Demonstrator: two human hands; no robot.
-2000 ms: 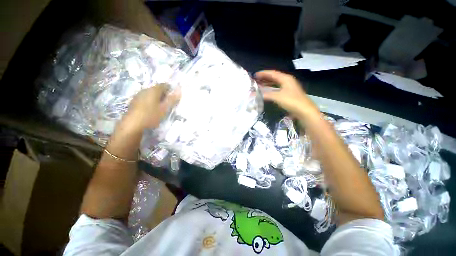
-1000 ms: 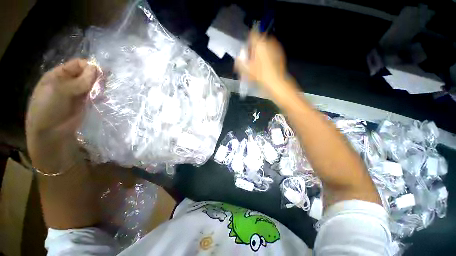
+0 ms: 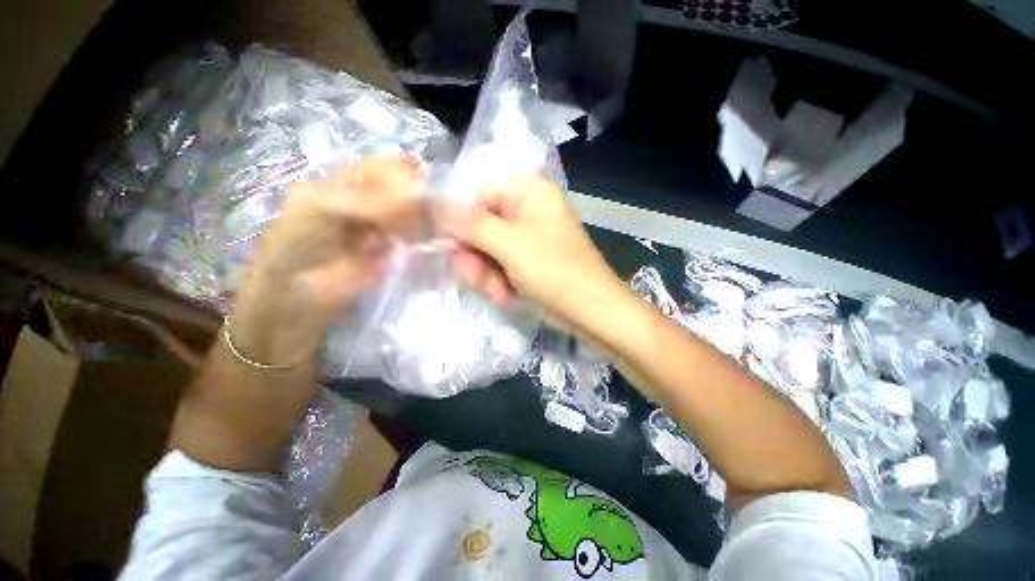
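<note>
A clear poly bag [image 3: 437, 335] of white bagged accessories hangs in front of me at the left of centre. My left hand [image 3: 341, 233], blurred, grips the bag's gathered plastic. My right hand [image 3: 516, 238] also grips it, just to the right, and a bright crinkled part of the bag stands up above my hands. Behind my left hand lies a bulk poly bag [image 3: 182, 182] stuffed with the same pieces. Loose bagged accessories [image 3: 908, 397] with white cable loops lie heaped at the right, and a few show just below the held bag.
A pale conveyor rail [image 3: 772, 250] runs beyond the heap. An open white box [image 3: 811, 153] stands on the black belt [image 3: 681, 159], with more pale flaps further left. A brown carton [image 3: 125, 420] is at the lower left, with a crumpled clear bag [image 3: 324, 454] beside it.
My right hand has come back from over the belt to the bag. My left hand has moved right. The bag is now bunched between both hands, and the open boxes on the belt show in different places.
</note>
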